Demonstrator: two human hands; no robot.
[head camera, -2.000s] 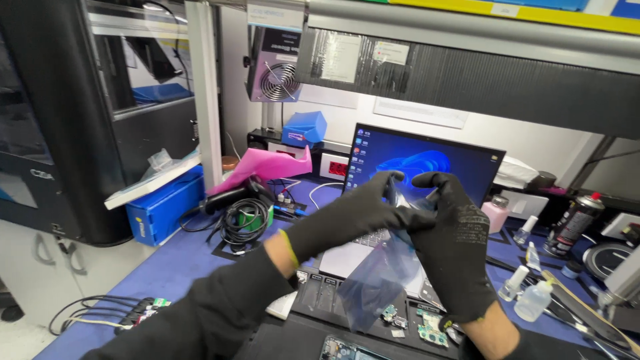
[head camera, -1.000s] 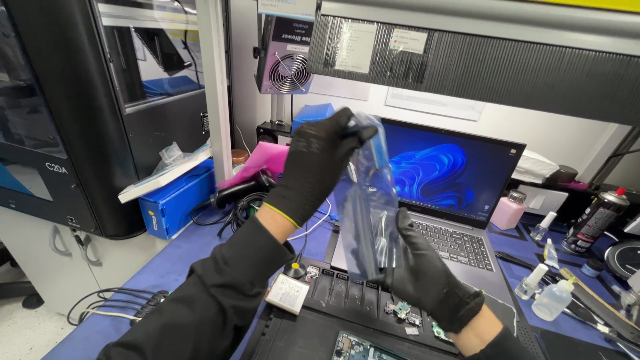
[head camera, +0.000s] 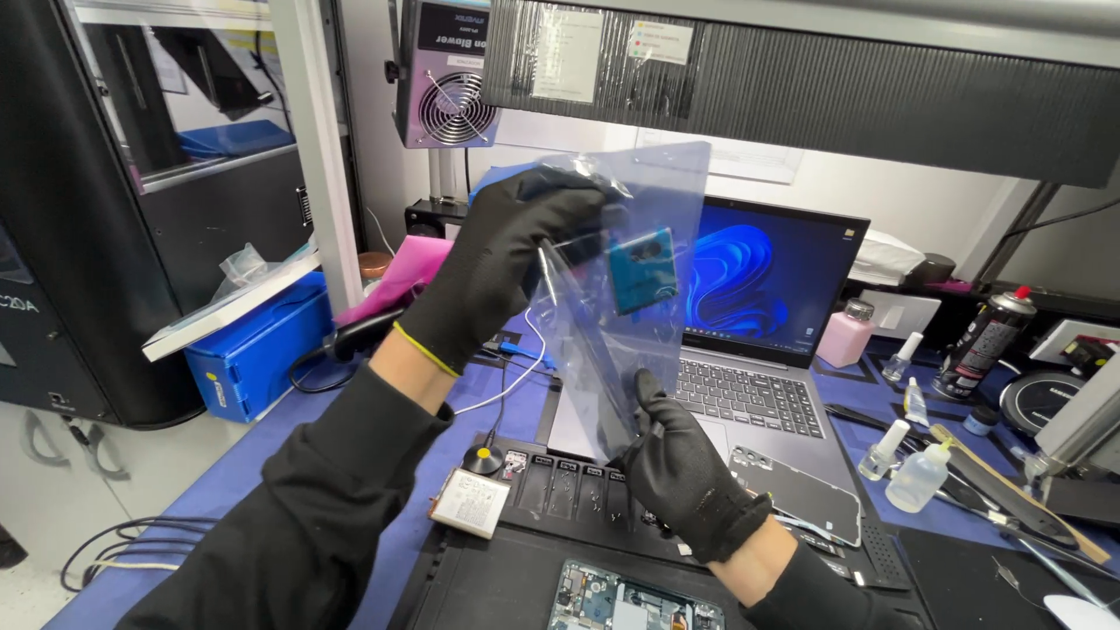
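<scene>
My left hand (head camera: 507, 254), in a black glove, grips the upper left part of a clear plastic bag (head camera: 573, 341). Lower down, my right hand (head camera: 687, 472), gloved as well, holds the bag's bottom edge. A clear, bluish plastic sheet (head camera: 687, 192) with a small teal piece (head camera: 643, 271) on it stands upright at the bag; whether it is inside or behind the front layer I cannot tell. Below my hands lies an opened smartphone (head camera: 630, 599) with its circuitry showing, on a black work mat (head camera: 499, 582). My left fingertips are partly hidden by plastic.
An open laptop (head camera: 757, 394) stands behind my hands. A phone battery (head camera: 470, 503) lies left of the mat's screw compartments (head camera: 569, 490), a phone panel (head camera: 801, 494) to their right. Bottles (head camera: 917, 477), a spray can (head camera: 984, 341) and tools fill the right side. A blue box (head camera: 262, 350) stands left.
The bag has come up higher and opened out, and the sheet with the teal piece now shows. My right hand stays at the bag's lower part.
</scene>
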